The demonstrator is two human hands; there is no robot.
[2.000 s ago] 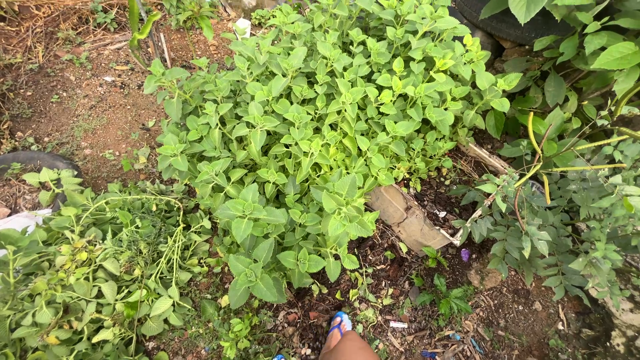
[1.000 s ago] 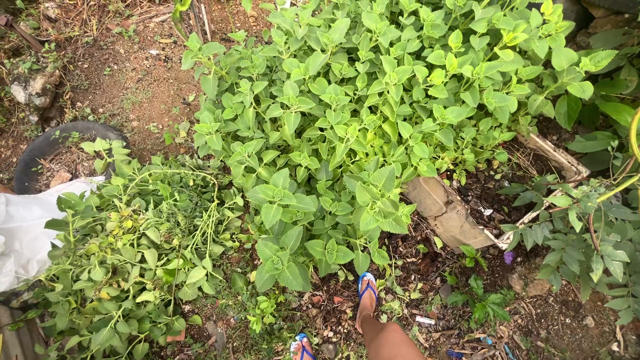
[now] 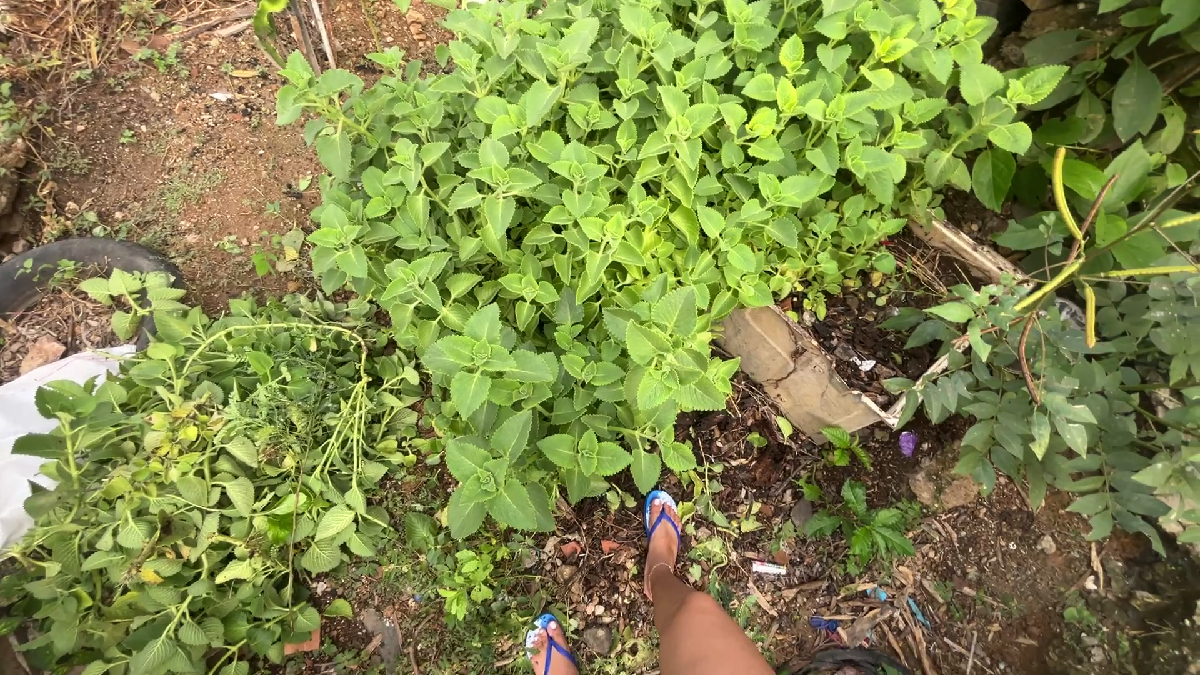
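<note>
Neither my left hand nor my right hand shows in the head view. A dense patch of green plants with fleshy, toothed leaves (image 3: 581, 216) fills the upper middle. At the lower left lies a heap of leafy stems (image 3: 216, 487), some bent over and a few leaves yellowed. My foot in a blue flip-flop (image 3: 662, 517) stands at the front edge of the patch. The other blue flip-flop (image 3: 548, 642) shows at the bottom edge, with part of my foot in it.
A black tyre (image 3: 89, 262) and a white plastic sheet (image 3: 47, 412) lie at the left. A weathered, broken board (image 3: 797, 375) borders the patch. A shrub with long yellow-green pods (image 3: 1064, 272) stands at the right. Litter (image 3: 769, 568) and stones dot the soil.
The foot at the patch's front edge shows more fully than two seconds ago, with more of the leg in view. The view has shifted between frames.
</note>
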